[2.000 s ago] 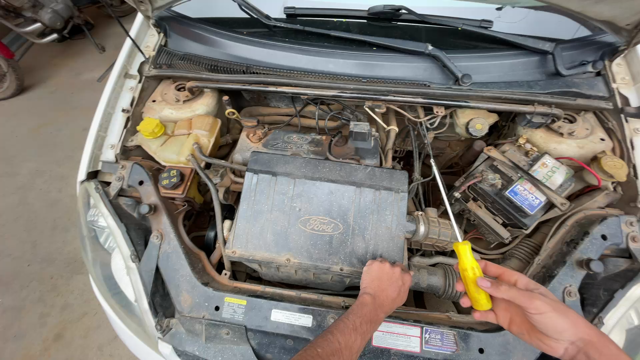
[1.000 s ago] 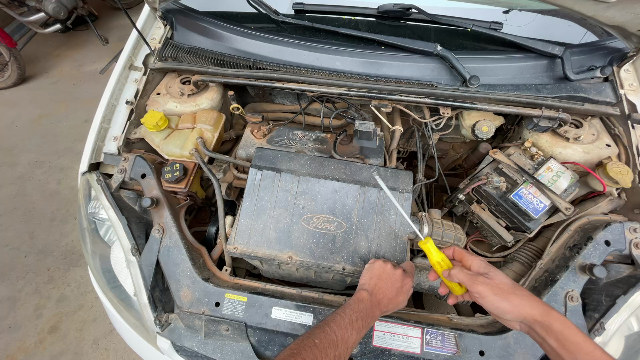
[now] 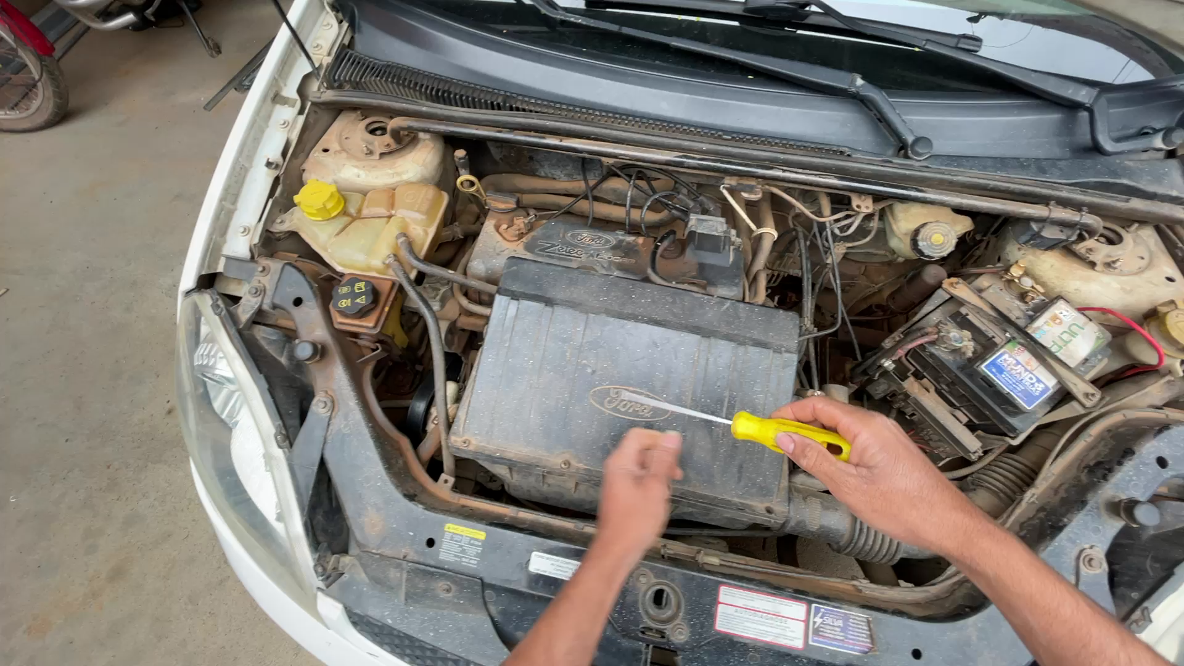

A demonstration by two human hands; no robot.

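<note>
My right hand (image 3: 869,462) grips a screwdriver by its yellow handle (image 3: 791,435); the thin metal shank points left across the oval Ford badge (image 3: 631,402). Beneath both hands lies the dusty black plastic air filter housing (image 3: 555,361) of a car engine. My left hand (image 3: 640,481), fingers curled, is over the housing's front edge, left of the screwdriver handle. Whether it holds anything cannot be told. A ribbed air intake hose (image 3: 869,538) runs below my right hand.
The coolant tank (image 3: 370,227) with a yellow cap stands at back left. On the right sits the battery (image 3: 980,370), with a red cable near it. The front crossmember (image 3: 684,592) bears labels. A motorcycle wheel (image 3: 32,88) shows at top left.
My left hand has moved left along the housing's front edge. The screwdriver, pointing up toward the rear two seconds ago, has swung to point left in my right hand.
</note>
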